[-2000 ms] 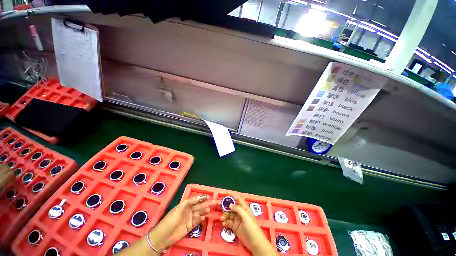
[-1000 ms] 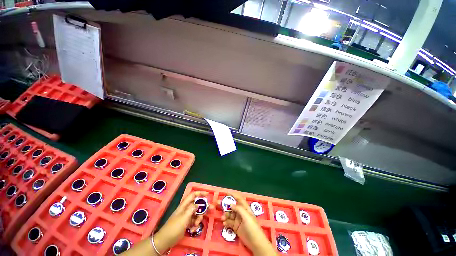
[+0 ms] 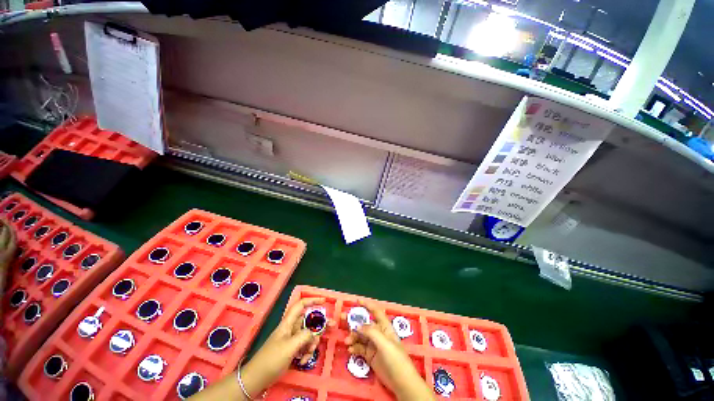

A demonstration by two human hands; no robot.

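My left hand [image 3: 283,345], with a thin band at the wrist, holds a dark-faced round watch head [image 3: 315,320] between its fingertips. My right hand [image 3: 381,348] has its fingers around a silvery watch head [image 3: 358,316] with a pale face. Both hands are above the upper left part of a red tray [image 3: 460,319] with square pockets. Other watch heads, such as a pale one [image 3: 441,339] and a dark-centred one [image 3: 443,381], lie in its pockets. The hands partly cover the pockets below them.
A second red tray [image 3: 205,290] of watch heads lies left, with a third [image 3: 69,276] beyond it. Another person's hand [image 3: 6,244] shows at the left edge. A black slab [image 3: 74,182], paper slip [image 3: 347,214] and clear bag [image 3: 581,382] lie around. A colour chart [image 3: 532,160] hangs behind.
My left hand, without a visible watch head two seconds ago, now holds the dark-faced one. The right-hand head's visible face has changed from dark to pale. Another person's hand has reappeared at the left edge.
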